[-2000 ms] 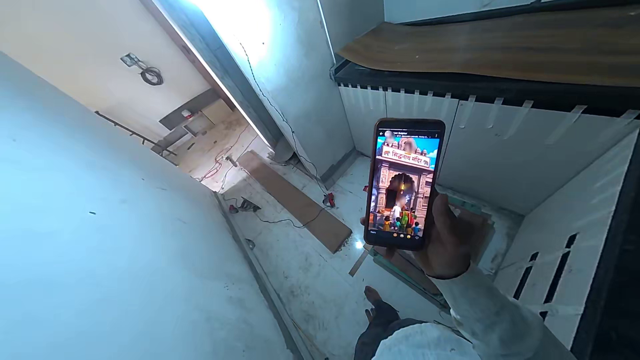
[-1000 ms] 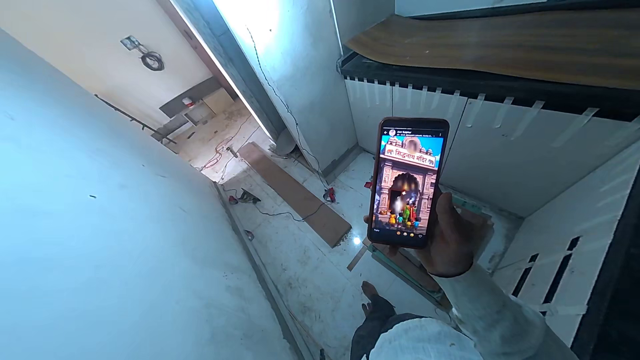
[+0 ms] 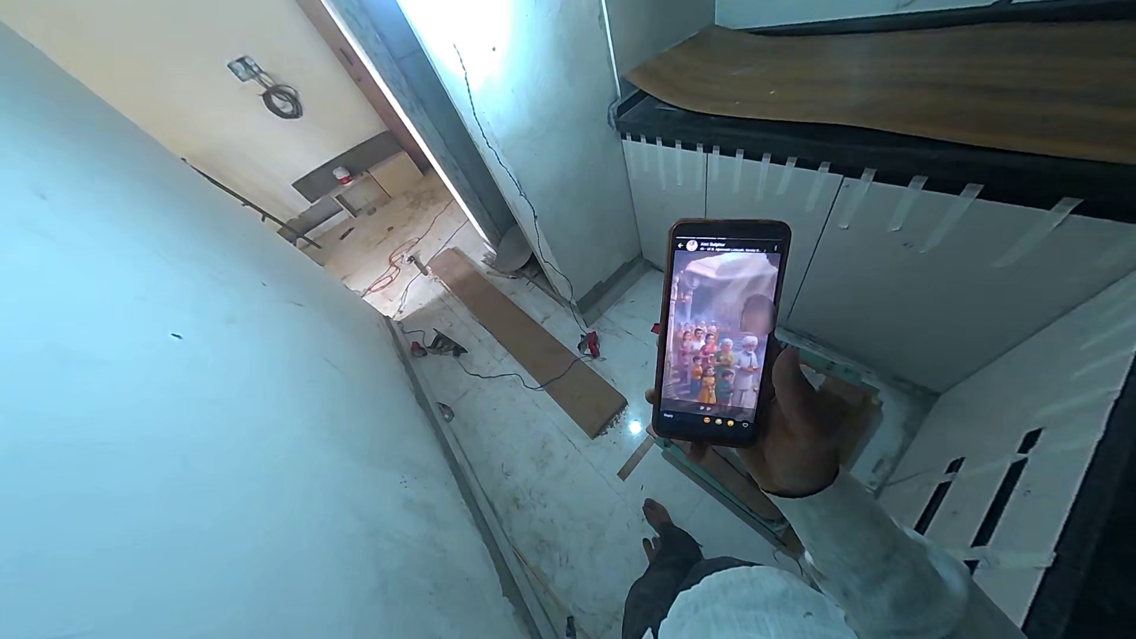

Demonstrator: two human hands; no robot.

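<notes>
My right hand grips a smartphone upright in front of me, its thumb along the right edge and fingertips showing at the left edge. The phone's lit screen shows a picture of a group of figures. The sleeve on that arm is light coloured. My left hand is out of the frame. Below the phone, my bare foot and dark trouser leg show on the pale floor.
A long brown board lies on the floor beside cables and a red tool. At right are white cabinet fronts with tape strips, under a dark counter carrying a brown laminate sheet. A bluish wall stands at left.
The picture on the phone's screen has changed from a temple entrance to a closer group of figures. My right hand still holds the phone in about the same place.
</notes>
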